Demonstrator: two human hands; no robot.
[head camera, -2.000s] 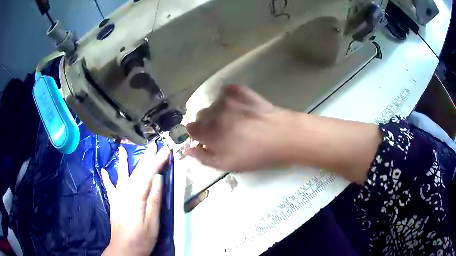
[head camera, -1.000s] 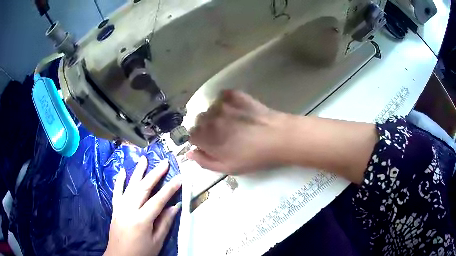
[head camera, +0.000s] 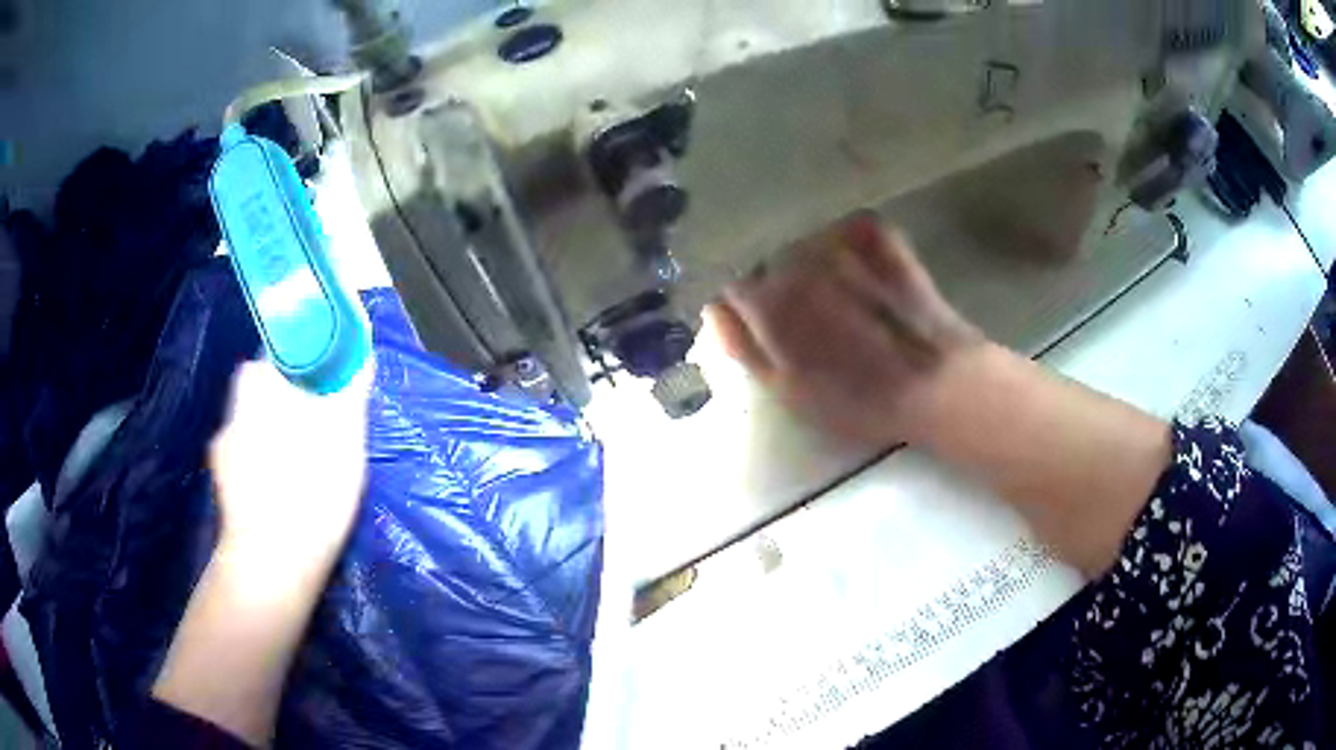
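The shiny navy garment panel (head camera: 498, 542) lies on the table at the left of the sewing machine head (head camera: 821, 132), its corner near the needle area, with a narrow white strip (head camera: 610, 674) along its right edge. My left hand (head camera: 293, 454) is on the panel at the left, overexposed, with its fingertips hidden behind the blue lamp (head camera: 286, 264); its grip does not show clearly. My right hand (head camera: 850, 330) is blurred, with bent fingers, over the machine bed right of the ribbed knob (head camera: 681, 388). Whether it holds anything cannot be told.
A dark fabric pile (head camera: 110, 264) lies at the far left. A small brownish slide plate (head camera: 664, 593) shows in the bed. A printed ruler scale (head camera: 908, 630) runs along the front edge of the white table (head camera: 821, 586).
The view has shifted, so the machine appears farther right and lower. My left hand has moved from beside the needle back and left to the lamp. My right hand remains over the bed.
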